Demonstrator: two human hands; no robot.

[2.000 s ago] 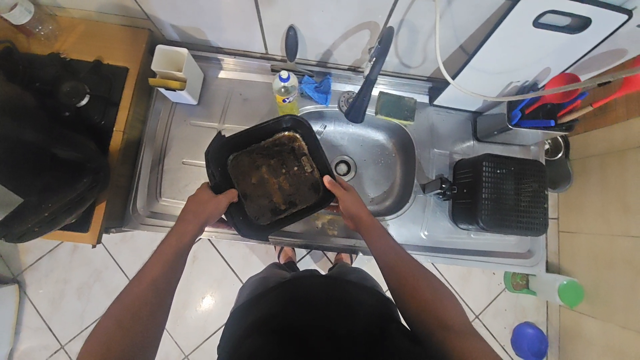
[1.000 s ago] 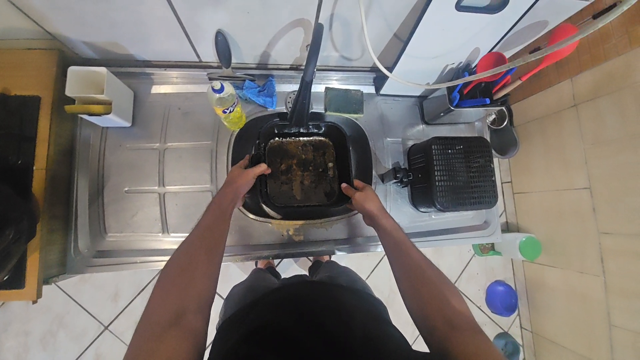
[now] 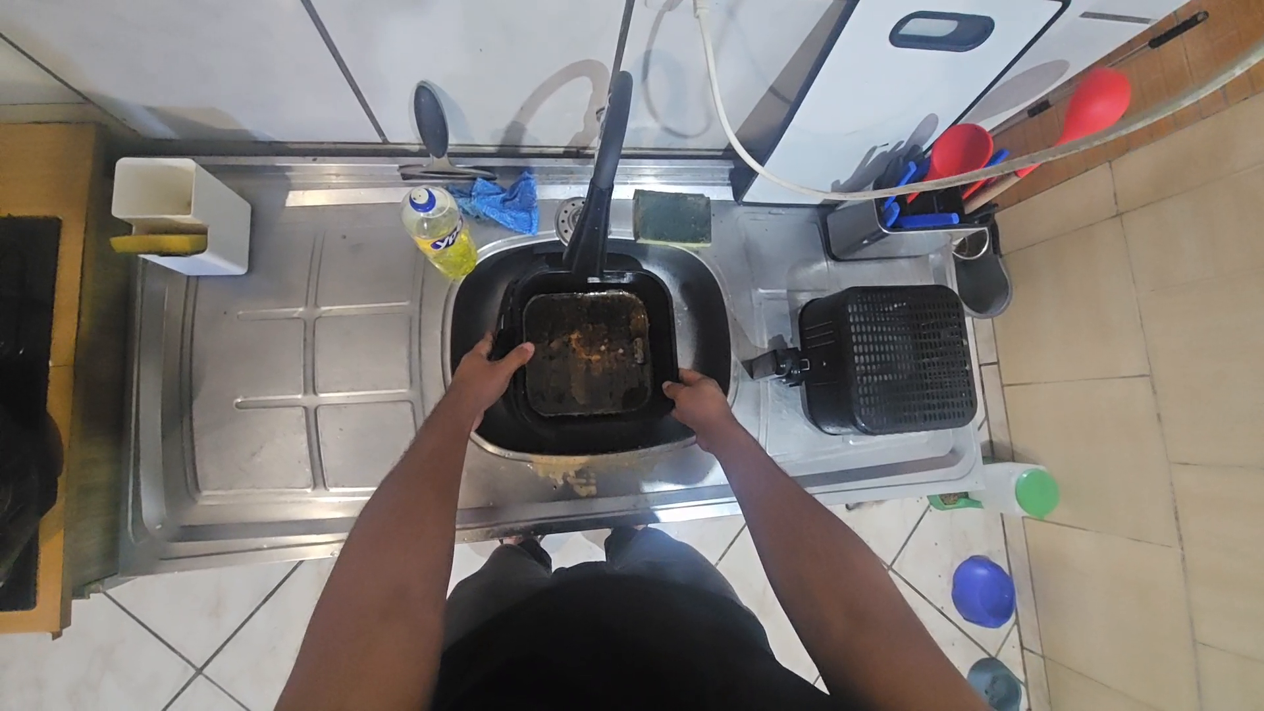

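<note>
A square black air fryer pan [image 3: 587,354] with brown grime on its floor sits in or just over the stainless steel sink basin [image 3: 736,326]. My left hand [image 3: 484,377] grips its left rim, thumb on the inside, and my right hand [image 3: 699,403] holds the lower right edge. Just beyond the pan rises the dark faucet [image 3: 598,178], its spout reaching the far rim. Behind the basin are a dish soap bottle [image 3: 438,232], a blue cloth [image 3: 506,202] and a scouring sponge [image 3: 671,217]. The drain is hidden under the pan.
A black perforated basket [image 3: 904,360] with a handle lies on the right drainboard, below a utensil holder [image 3: 879,229]. A white container [image 3: 202,217] stands at the far left. A white hose [image 3: 726,128] hangs across the upper right, before a white board [image 3: 820,89].
Both hands have carried the black pan rightward from the left side of the basin to the sink under the faucet. The hands still hold it. The view has also shifted.
</note>
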